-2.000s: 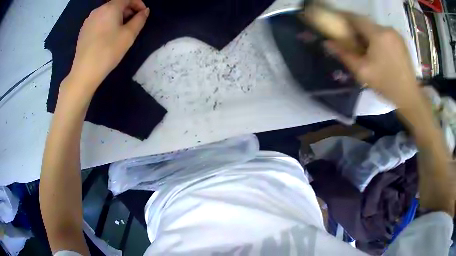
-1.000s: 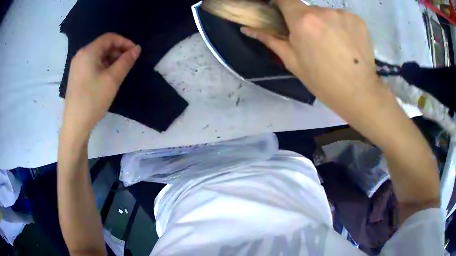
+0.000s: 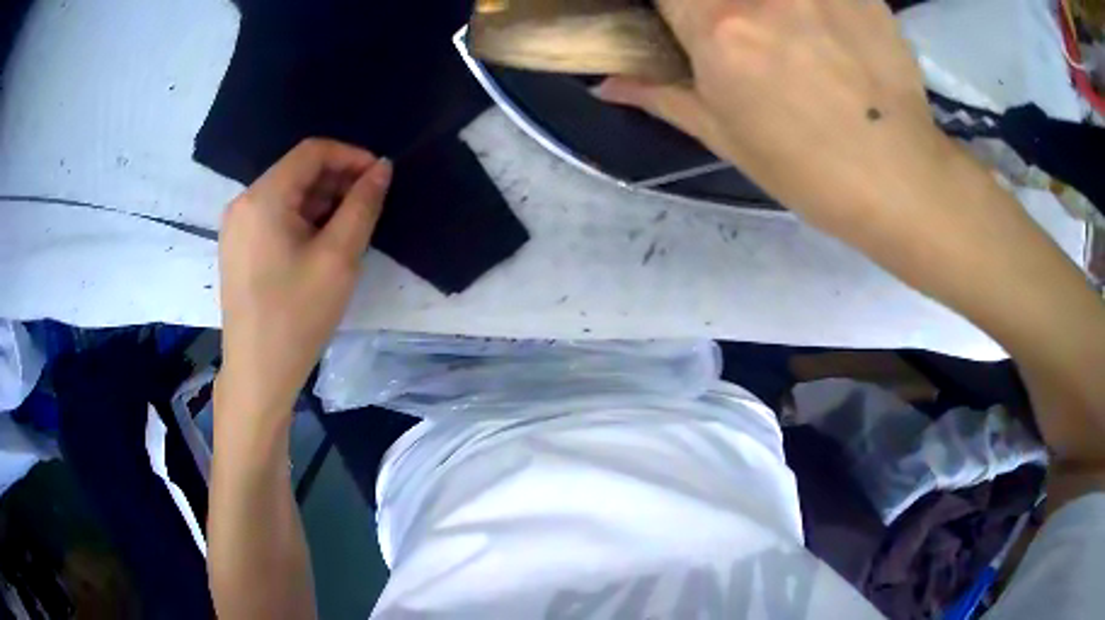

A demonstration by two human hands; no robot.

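Observation:
The black cut panel (image 3: 351, 73) lies flat on the white pressing cloth (image 3: 109, 109), its angled corner pointing at the front edge. My left hand (image 3: 303, 224) is over the panel's lower left part, thumb and forefinger pinched together. A thin black tape (image 3: 146, 216) runs from the left edge over the white cloth to this hand; its end at the fingertips is too small to make out. My right hand (image 3: 800, 109) grips the wooden handle (image 3: 582, 42) of the dark iron (image 3: 606, 139). The iron's silver-rimmed left edge is beside the panel's notch; its front is partly cut off by the frame top.
Dark lint specks dot the cloth. A dark cord (image 3: 1030, 127) runs behind my right wrist. Crumpled clear plastic (image 3: 521, 369) is at the table's front edge by my waist. Dark and white cloth bundles (image 3: 921, 460) lie below at right. A red rim (image 3: 1078, 55) shows upper right.
The iron came in from the right and is now beside the panel's notch. My left hand moved right and nearer the front edge. The panel appears further right in view.

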